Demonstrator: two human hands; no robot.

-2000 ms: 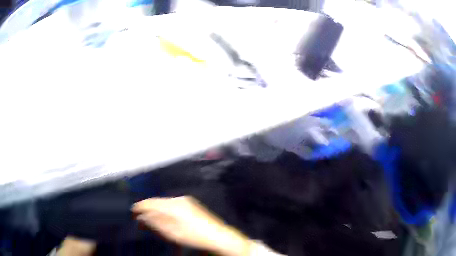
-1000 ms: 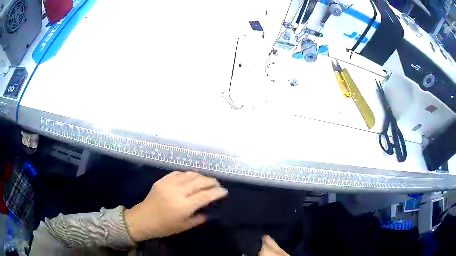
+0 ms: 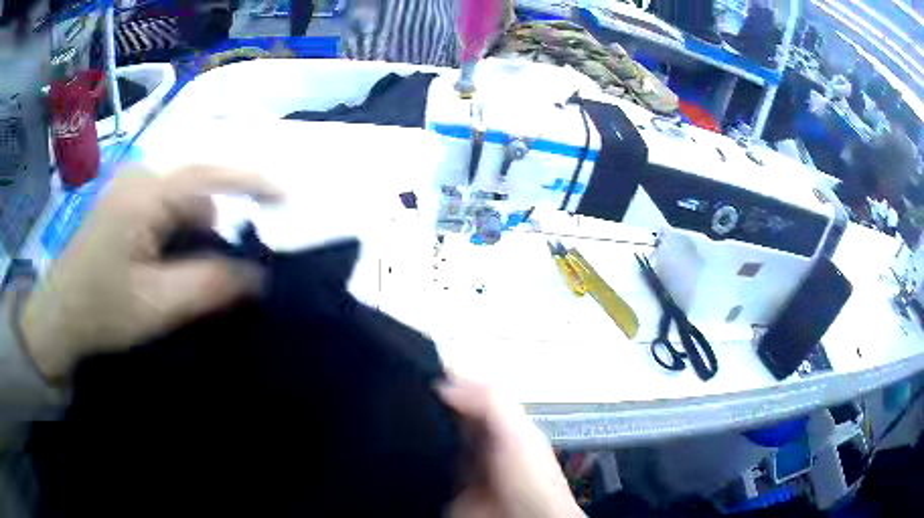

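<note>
A large black garment piece [image 3: 274,395] is held up in front of the white sewing machine table, at the lower left. My left hand [image 3: 142,268] is blurred and pinches its upper left edge between thumb and fingers. My right hand [image 3: 502,445] holds its right edge, low in the view, partly hidden by the cloth. The sewing machine [image 3: 527,162] stands behind, with its needle area [image 3: 474,214] beyond the cloth. Yellow-handled snips [image 3: 569,268] and a yellow strip [image 3: 611,301] lie right of the needle.
Black shears [image 3: 677,322] lie further right. A dark phone-like slab [image 3: 805,319] leans by the machine's right end. A small black swatch [image 3: 408,199] lies left of the needle. Dark cloth [image 3: 380,101] lies behind the table's back. A red cup-like object [image 3: 76,132] stands at far left.
The black cloth has come up from below the table edge into both hands. My left hand has moved up and left. The view has lifted, showing more of the machine and the room behind.
</note>
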